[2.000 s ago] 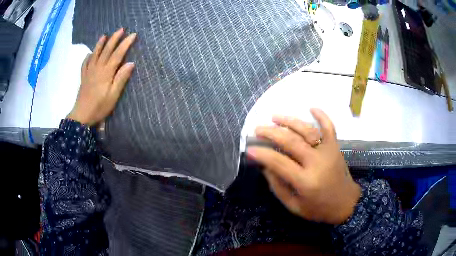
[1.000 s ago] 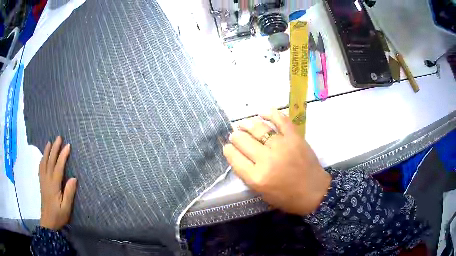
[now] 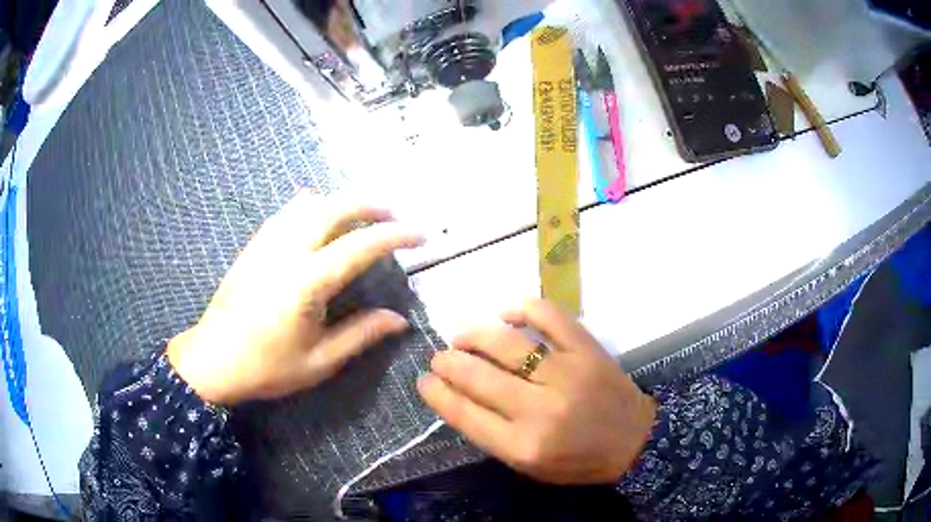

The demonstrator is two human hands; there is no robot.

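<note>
The dark grey garment panel with pale stripes (image 3: 133, 194) lies over the left of the white machine bed and down past the table's front edge. My left hand (image 3: 296, 296), slightly blurred, is spread over the panel, palm down, thumb and fingers apart. My right hand (image 3: 541, 393), with a ring, is at the panel's right edge, its fingers bent and fingertips touching the cloth. Whether it grips the edge is hidden. A narrow white edge strip (image 3: 383, 464) curves along the panel's lower edge, below my hands.
A yellow strip (image 3: 557, 173) lies just beyond my right hand. Blue and pink thread snips (image 3: 604, 143), a phone (image 3: 715, 92) and a thin tan stick (image 3: 812, 114) lie right of it. The machine's round dark attachment (image 3: 459, 59) is at top centre. Another grey cut piece (image 3: 878, 357) hangs at right.
My left hand has moved right across the panel, towards my right hand. The view has shifted, and the right hand, still at the panel's edge, appears lower. The machine's needle area shows more at the top.
</note>
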